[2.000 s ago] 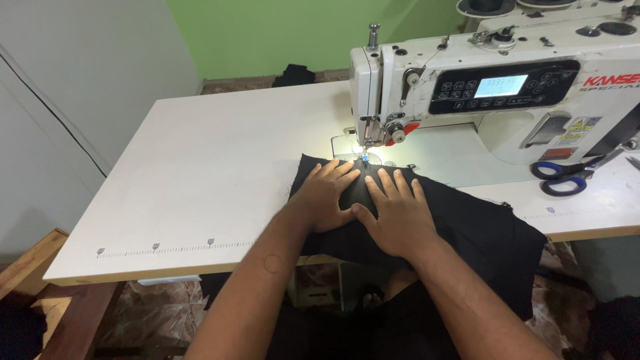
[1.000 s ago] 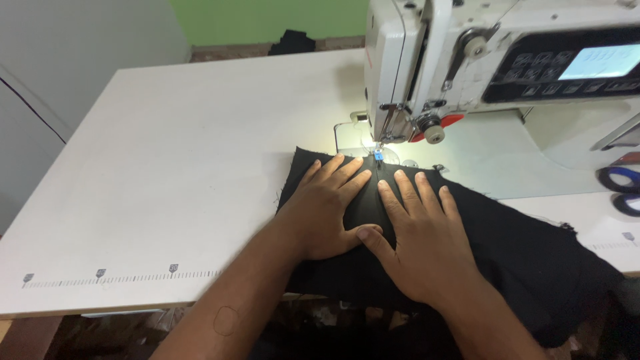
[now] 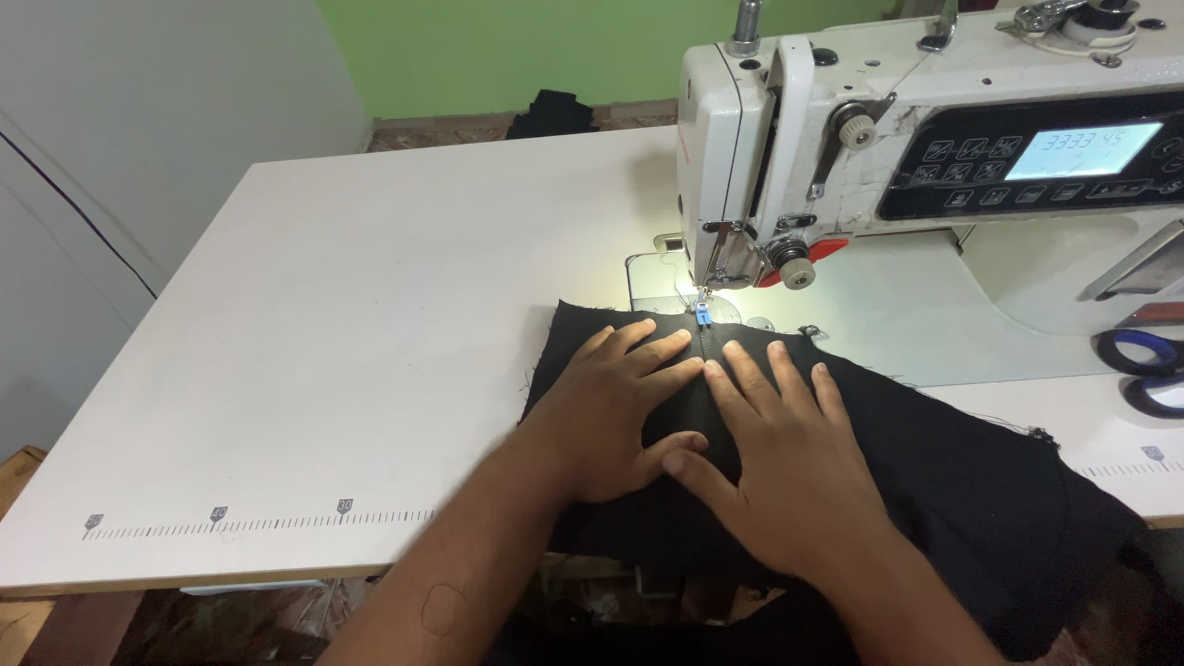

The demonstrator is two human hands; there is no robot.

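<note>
Black fabric [image 3: 962, 481] lies on the white sewing table, its frayed far edge at the blue presser foot [image 3: 703, 315] of an industrial sewing machine [image 3: 740, 157]. A line of stitching runs from the foot towards me. My left hand [image 3: 610, 407] rests flat on the cloth, left of that line, fingers apart. To the right of it, my right hand [image 3: 786, 444] also presses flat with spread fingers. The two thumbs come close together below the stitching. Neither hand grips anything. The machine's lamp lights the needle area; the needle itself is hard to make out.
Blue-and-black handled scissors [image 3: 1152, 370] lie at the right, partly out of view. A printed ruler scale [image 3: 277, 524] runs along the near edge of the table [image 3: 351, 296]. Dark cloth [image 3: 552, 115] is beyond the far edge. The machine bears a lit display [image 3: 1082, 150].
The fabric's far edge now sits nearer the presser foot's tip, with stitching showing between my hands. Both hands stay flat on the cloth. The view has shifted.
</note>
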